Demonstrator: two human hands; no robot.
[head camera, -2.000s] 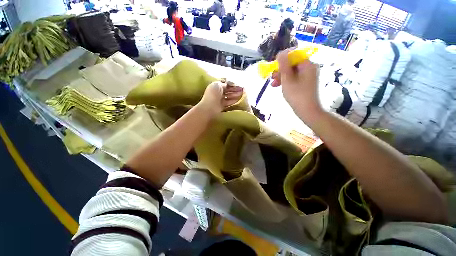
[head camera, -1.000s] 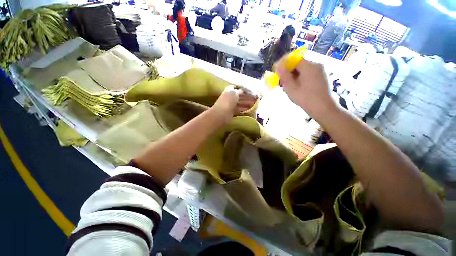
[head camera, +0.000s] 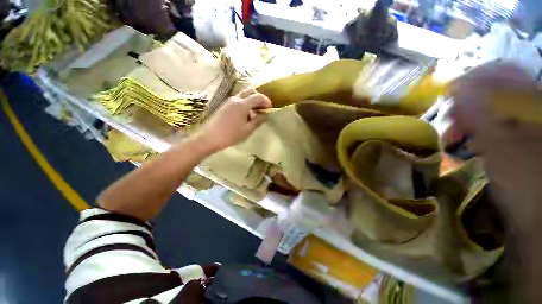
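My left hand (head camera: 238, 119) pinches the near-left edge of an olive-khaki bag body (head camera: 333, 83), whose yellowish inside faces up. My right hand (head camera: 487, 101) is at the right, badly blurred, with its fingers closed around a bright yellow tool handle (head camera: 425, 92). A blurred whitish patch lies beside the handle, over the bag body; I cannot tell what it is. Another curled bag body (head camera: 389, 127) stands on the table to the right of my left hand.
Yellow-edged cut panels (head camera: 148, 104) and flat khaki sheets (head camera: 181, 62) lie at the left. A heap of straps (head camera: 53, 35) is at the far left. An orange-yellow box (head camera: 333, 264) is below the table edge. A person (head camera: 374, 27) is behind.
The view has turned down and closer. My left hand has moved to the bag body's left end. My right hand has come lower, beside the bag body, with the yellow handle.
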